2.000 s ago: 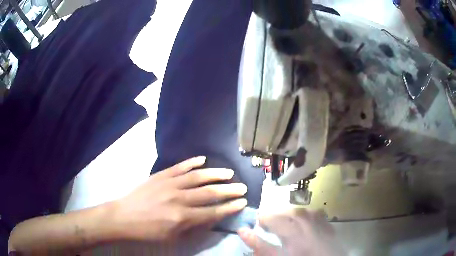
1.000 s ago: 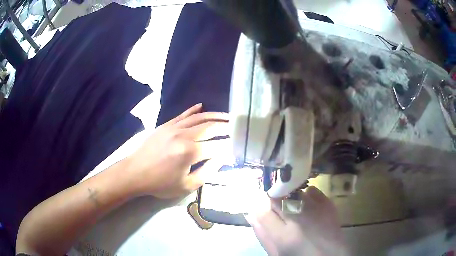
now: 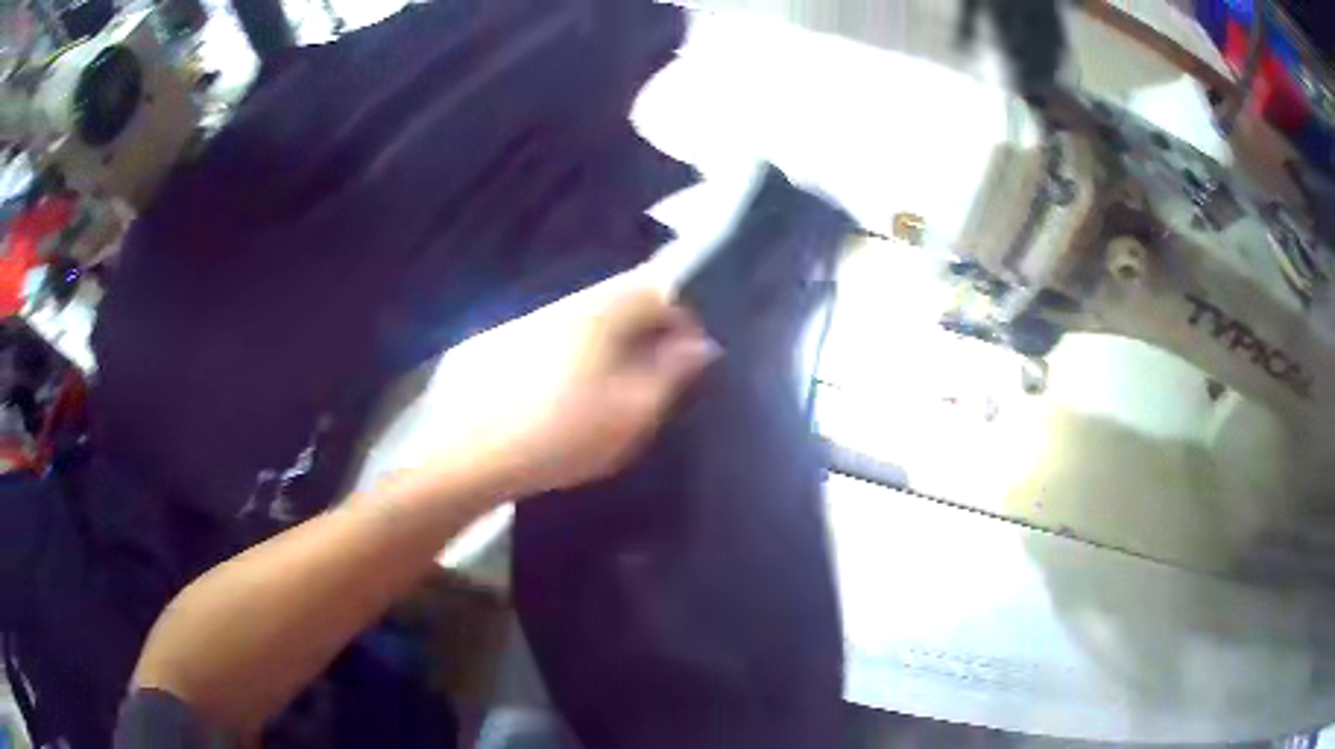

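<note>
A dark navy cut panel (image 3: 703, 542) hangs over the front edge of the white table, left of the machine. My left hand (image 3: 622, 395) is closed on its left edge near the upper end; the hand is blurred. The panel's upper end stands raised and folded, with a pale strip beside it. The cream-white sewing machine (image 3: 1171, 293), marked "TYPICAL", is at the right, its needle area apart from the panel. My right hand is not in view.
A wide pile of dark cut panels (image 3: 366, 220) with a notched edge lies at the left. The white table (image 3: 996, 615) has printed ticks along its front edge. Another machine (image 3: 125, 103) stands at the upper left. Red and blue items are at the upper right.
The view has swung, so the machine sits further right. The panel has come away from the needle towards the front edge, held by my left hand. My right hand has left the picture.
</note>
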